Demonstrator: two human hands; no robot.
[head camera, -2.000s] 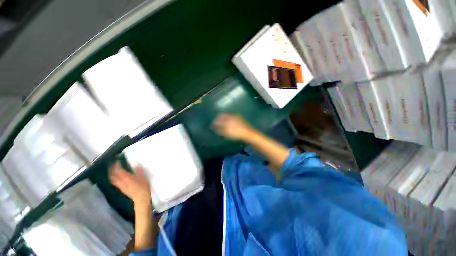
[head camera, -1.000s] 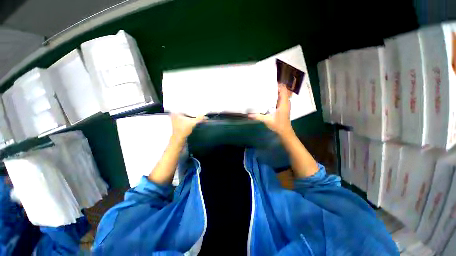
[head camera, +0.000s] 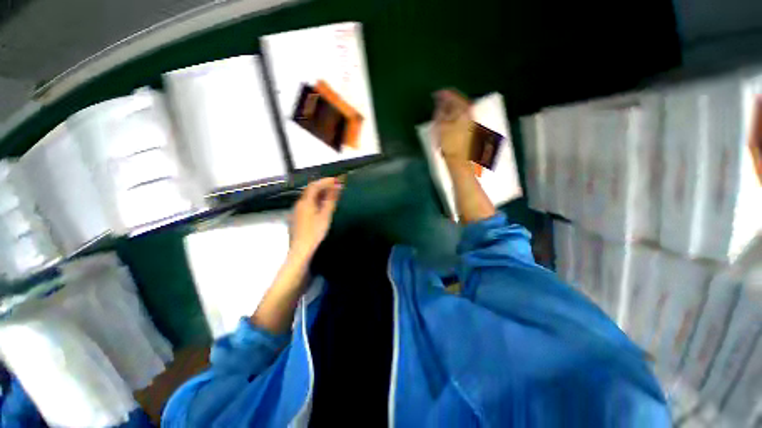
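A white box lid with a black-and-orange picture (head camera: 330, 117) lies flat on the green belt, beside a plain white box base (head camera: 226, 125). My left hand (head camera: 316, 209) is just below the lid's near edge, fingers loosely bent, with nothing seen in it. My right hand (head camera: 454, 125) is blurred and lies over the left part of another white box with a picture (head camera: 501, 180). Its fingertips are at the box's far left side; I cannot tell whether they grip it. A plain white inner tray stack (head camera: 238, 272) lies near my lap, partly behind my left forearm.
Open white boxes with ridged inserts (head camera: 138, 159) line the belt at left. Floppy white liners (head camera: 63, 359) are at lower left. Finished boxes (head camera: 618, 167) stand in rows at right. A grey metal edge (head camera: 159, 38) runs behind the belt.
The white box that both hands held is out of them. A picture lid now lies on the belt at upper left. My right hand has moved up and slightly left over the right box.
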